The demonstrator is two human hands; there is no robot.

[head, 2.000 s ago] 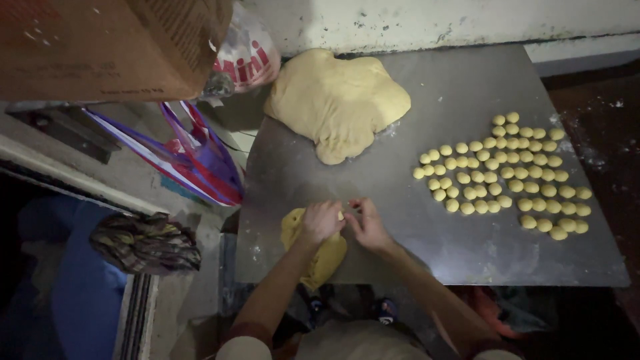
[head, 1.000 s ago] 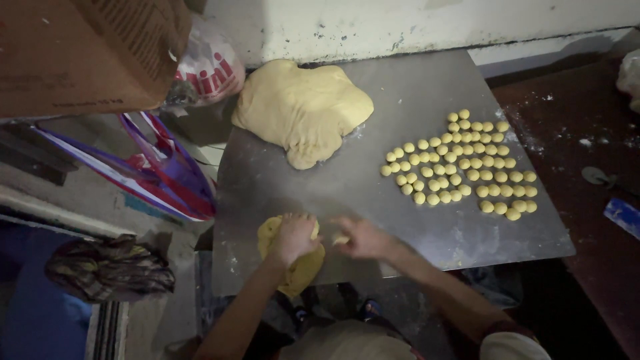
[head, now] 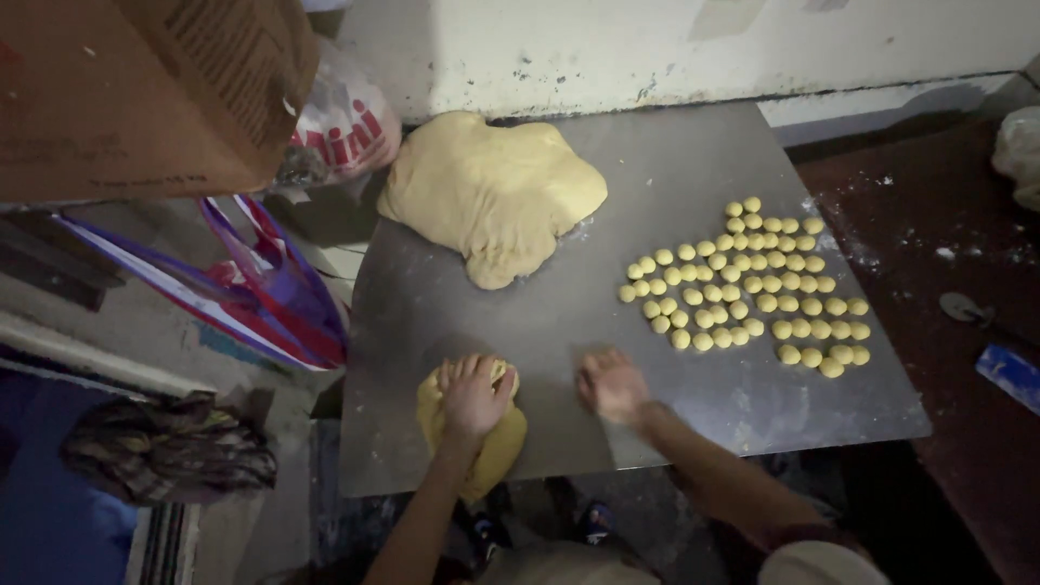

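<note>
My left hand (head: 474, 398) rests on a smaller piece of yellow dough (head: 496, 455) at the near left edge of the metal table (head: 569, 325), with its fingers curled over the dough's far end. Some way to its right, my right hand (head: 613, 383) is low over the tabletop, slightly blurred; whether anything is under its palm cannot be told. A large mass of dough (head: 496, 183) lies at the table's back left. Many small dough balls (head: 756, 284) sit in uneven rows on the right half.
At the left are a cardboard box (head: 138, 97), a printed plastic bag (head: 345, 130), a striped bag (head: 276, 292) and a crumpled cloth (head: 171, 447). A wall (head: 650, 57) borders the table's back. A dark red surface (head: 926, 268) with white powder lies at the right.
My right hand, beside the left at the small dough two seconds ago, has moved away to the right. The left has stayed on that dough. The view has shifted.
</note>
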